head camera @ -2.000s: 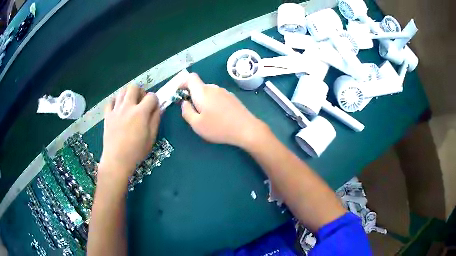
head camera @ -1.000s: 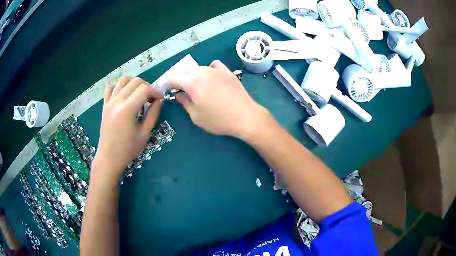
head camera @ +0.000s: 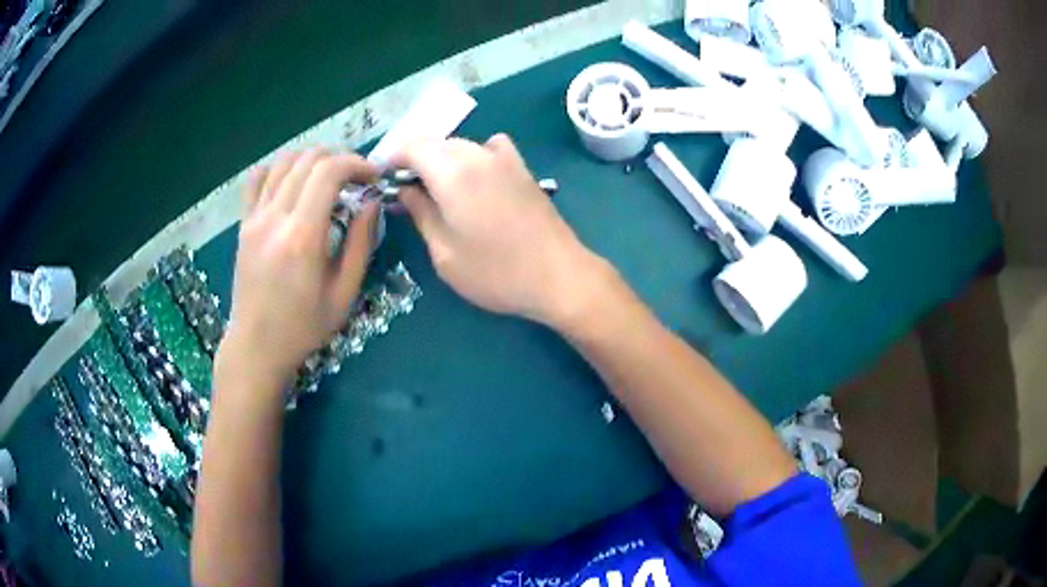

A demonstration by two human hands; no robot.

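Note:
My left hand (head camera: 293, 247) is closed around the head end of a white fan housing (head camera: 434, 115), near the pale rail. The housing's flat white handle sticks out beyond my fingers to the upper right. My right hand (head camera: 488, 224) pinches a small silvery circuit board (head camera: 398, 184) at its fingertips, against the housing between both hands. My fingers hide most of the housing's head and the board's exact seat. A small pale end of something shows past my right hand's knuckles. A circuit board strip (head camera: 373, 312) lies beside my left wrist.
White fan housings (head camera: 844, 189) lie heaped at the upper right. Stacked circuit board panels (head camera: 144, 396) lie at the left. The pale rail (head camera: 505, 60) divides the bench from the dark belt, which carries a white fan part (head camera: 52, 294). White plastic parts (head camera: 821, 441) show below the bench edge.
Both hands have moved slightly up with the housing, and its handle shows more beyond my fingers. My left fingers have shifted around the head end. The fan part on the belt has moved left.

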